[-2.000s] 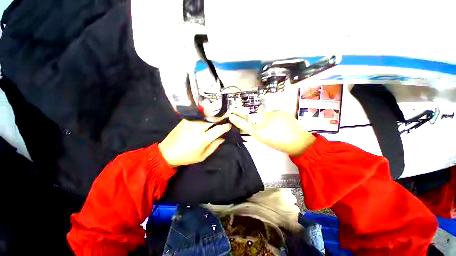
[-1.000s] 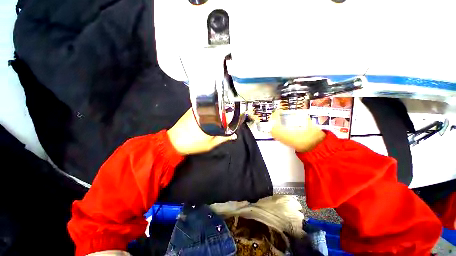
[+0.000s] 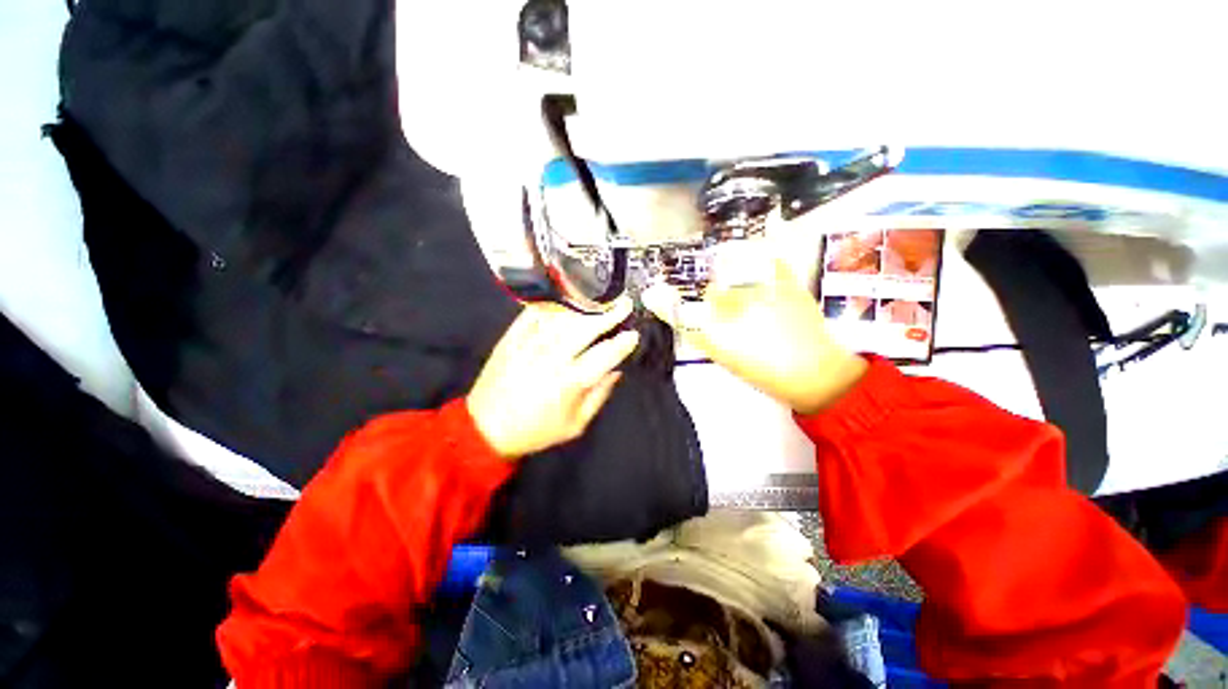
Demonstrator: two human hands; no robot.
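Black fabric [image 3: 269, 256] lies left of and under the needle area [image 3: 673, 269] and hangs toward the table's front edge. My left hand [image 3: 550, 377] lies on the fabric just in front of the curved metal guard, fingers pinching its edge. My right hand [image 3: 761, 330] is right of the needle area, its fingertips at the fabric's edge close to my left fingertips. The needle tip and the exact grip of my right fingers are too bright and blurred to tell.
The white machine head [image 3: 862, 81] with a blue stripe spans the top. A smartphone [image 3: 881, 296] lies right of my right hand. A black strip [image 3: 1057, 357] and dark snips [image 3: 1145, 339] lie further right. The ruler-marked table edge [image 3: 768, 493] is in front; blue bins are below.
Compared with one second ago, my left hand shows more fully in front of the guard and its fingers are bent at the fabric edge. The view has shifted; the fabric lies much the same.
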